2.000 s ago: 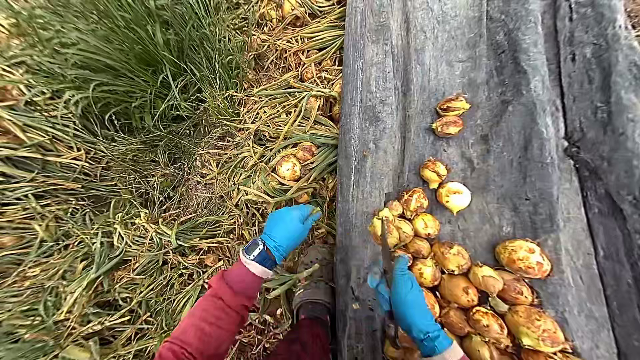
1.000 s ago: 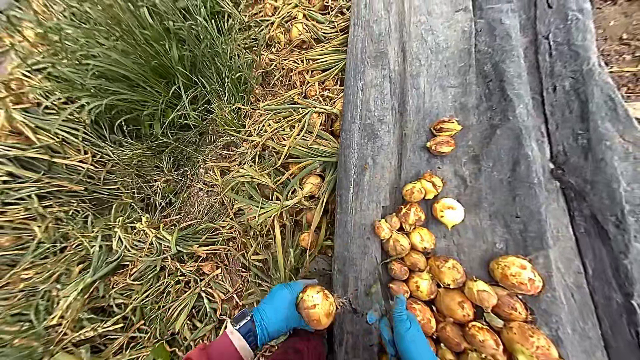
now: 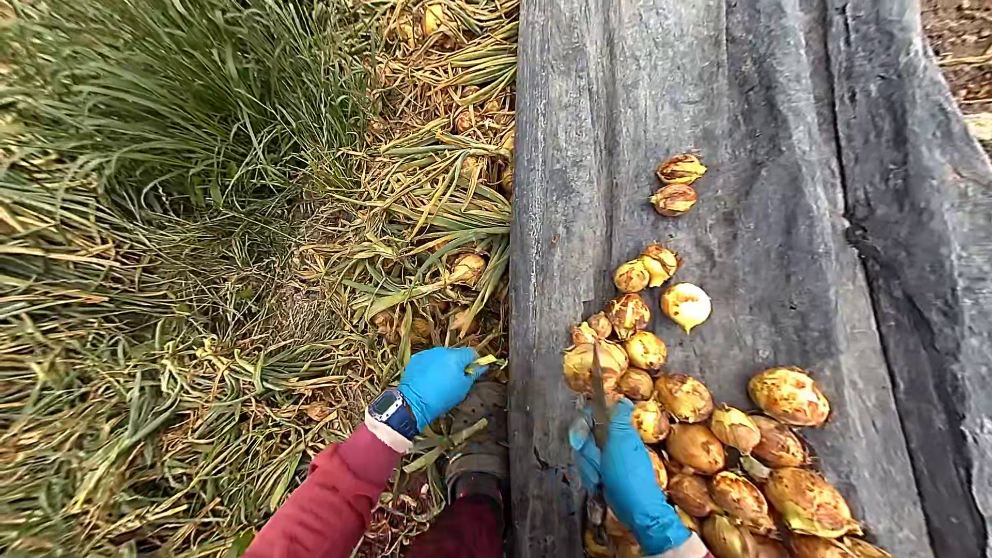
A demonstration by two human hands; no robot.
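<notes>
My left hand (image 3: 440,387), in a blue glove with a watch at the wrist, is closed on a short piece of green onion top (image 3: 487,361) beside the sheet's edge. My right hand (image 3: 620,465), also in a blue glove, grips a knife (image 3: 600,387) whose blade points up the view. The blade lies in front of a yellow onion (image 3: 577,367) at the near left edge of the pile. More onions (image 3: 696,448) lie heaped right of and below my right hand. A pale onion (image 3: 687,307) sits apart from them on the grey sheet.
Grey fabric sheet (image 3: 566,194) covers the right side, with folds along it. Two onions (image 3: 676,199) lie farther up on it. Left are fallen onion tops (image 3: 442,209), onions among them, and tall grass (image 3: 201,101). A shoe (image 3: 477,457) stands by the sheet's edge.
One second ago my left hand held an onion; now it holds a piece of green top. A large onion now lies at the pile's upper left, by the knife blade.
</notes>
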